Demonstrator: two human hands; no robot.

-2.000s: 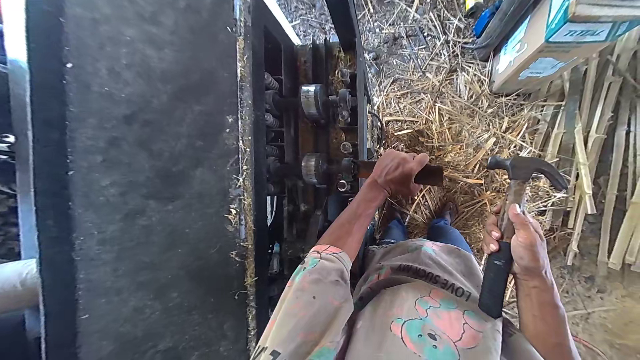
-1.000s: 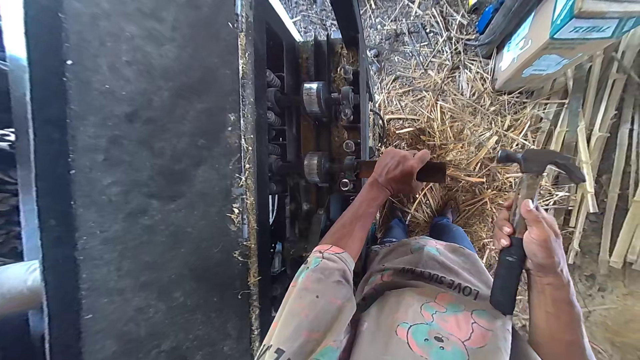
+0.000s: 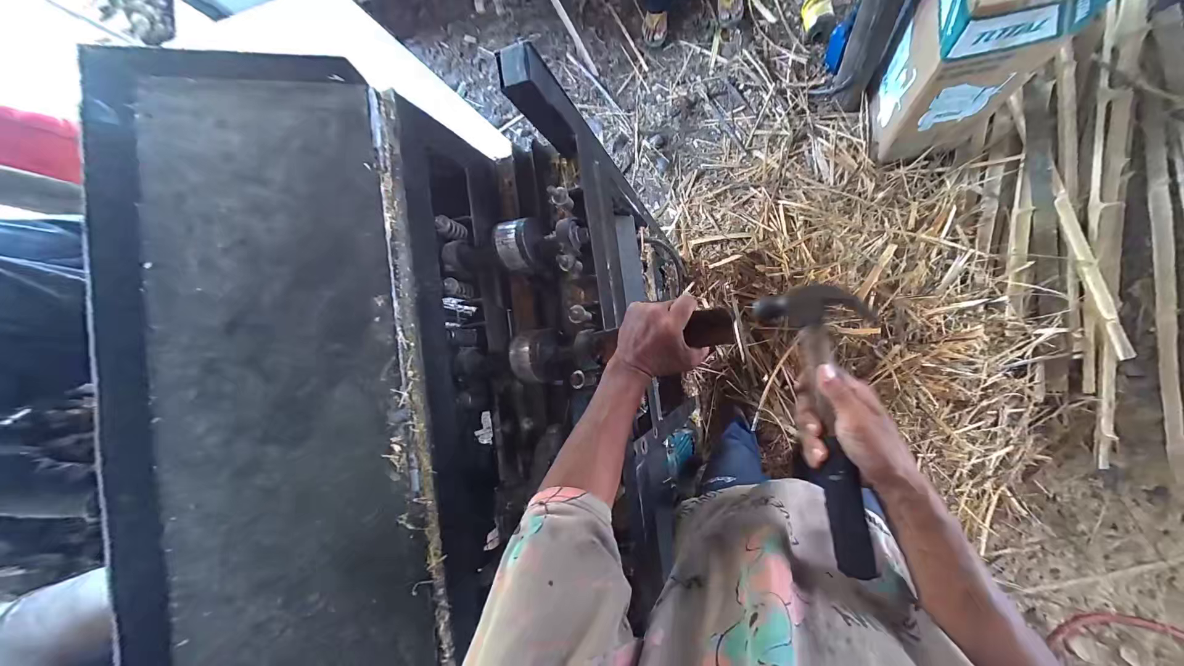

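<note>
My left hand (image 3: 659, 339) is closed around a flat, rusty metal bar (image 3: 710, 327), whose left part reaches into the roller mechanism of a black steel-framed machine. Just right of the bar's free end is the head of a claw hammer (image 3: 807, 305); whether the two touch I cannot tell. My right hand (image 3: 856, 427) grips the hammer by its handle, the black grip pointing down toward my shirt. Metal rollers (image 3: 521, 244), springs and bolts show inside the frame, left of my left hand.
A wide dark panel (image 3: 268, 370) with a debris-covered edge fills the left. Straw-like shavings (image 3: 832, 231) cover the ground. A Total-branded cardboard box (image 3: 957, 74) and split wooden strips (image 3: 1101, 240) lie at the right. Another person's feet (image 3: 655, 28) show at the top.
My right hand has moved the hammer left, bringing its head close to the free end of the bar. My left hand keeps its hold on the bar. The view has shifted.
</note>
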